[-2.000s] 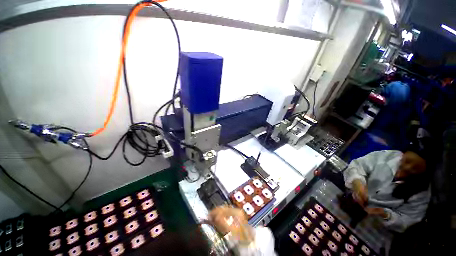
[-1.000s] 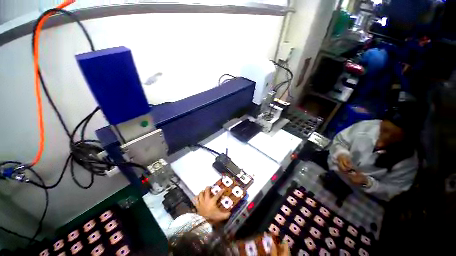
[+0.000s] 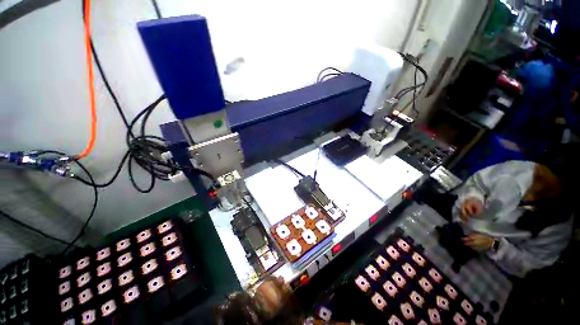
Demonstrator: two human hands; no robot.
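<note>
An orange-brown fixture (image 3: 301, 232) with whitish square parts in two rows lies on a bluish plate at the front edge of the white machine bed. No hand touches it. A blurred hand, apparently my left hand (image 3: 275, 298), is at the bottom edge, just below the front end of the left machine slide (image 3: 254, 238). Its fingers and anything in them cannot be made out. My right hand is not in view. Black parts trays with whitish parts lie at left (image 3: 117, 273) and at right (image 3: 407, 289).
The blue machine head (image 3: 184, 66) and silver nozzle assembly stand over the bed's left side. A second slide (image 3: 318, 197) lies behind the fixture. An orange hose (image 3: 91, 95) hangs on the wall. A coworker in a white smock (image 3: 509, 197) sits at right.
My left hand has come off the fixture and moved down towards the bottom edge. My right hand, with another fixture in it, has left the view. The camera view has shifted.
</note>
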